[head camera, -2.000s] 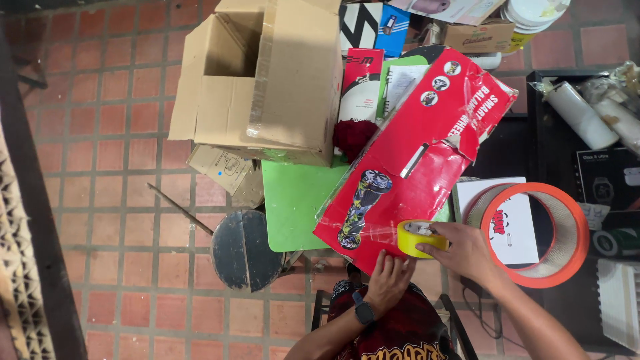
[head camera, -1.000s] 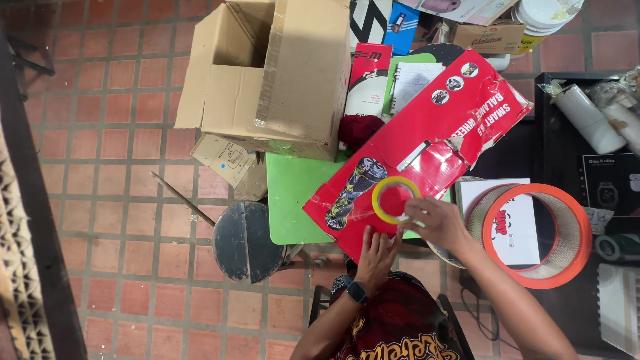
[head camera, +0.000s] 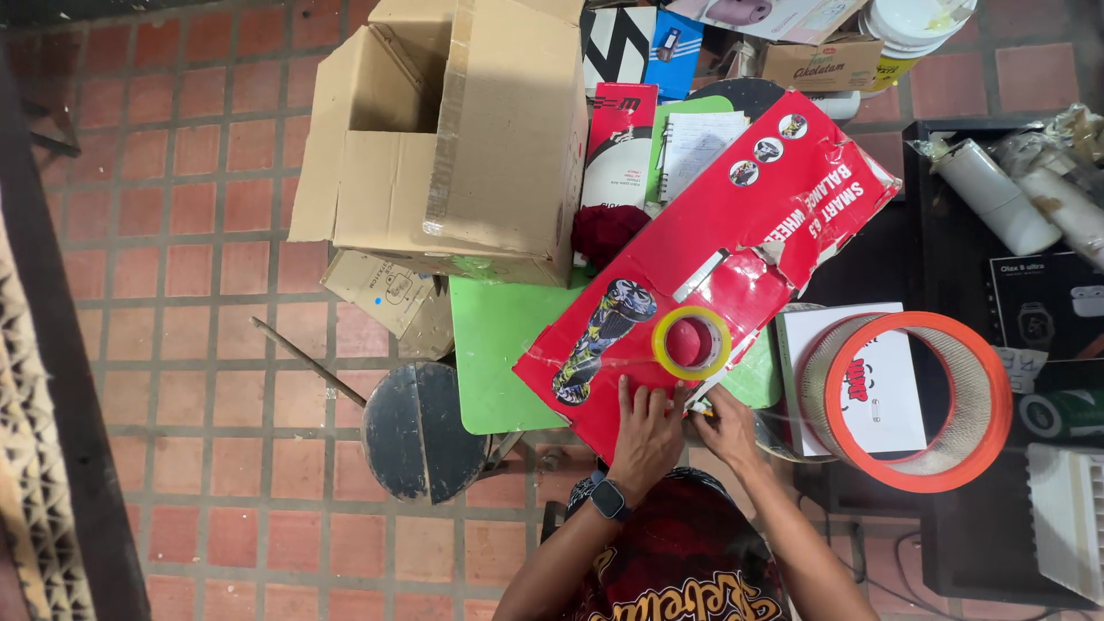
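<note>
A worn red cardboard box (head camera: 690, 267) lies at a slant over the green board (head camera: 509, 345). On its lower part rests a roll of yellow-rimmed adhesive tape (head camera: 659, 345). My left hand (head camera: 647, 435), with a watch at the wrist, presses its spread fingers on the box's lower end, just below the roll. My right hand (head camera: 727, 427) is at the box's lower right edge, fingers bent beside a small yellow and white bit; whether it grips anything cannot be told.
An open brown carton (head camera: 509, 129) stands at the upper left of the board. An orange-rimmed round air filter (head camera: 918, 401) sits over a white box (head camera: 793, 345) at right. A round black stool (head camera: 424, 431) stands lower left. A spiral notebook (head camera: 699, 142) lies behind the red box.
My right hand has let go of the tape roll, which now lies on the red box, and has moved down to the box's edge. My left hand remains on the box's lower end.
</note>
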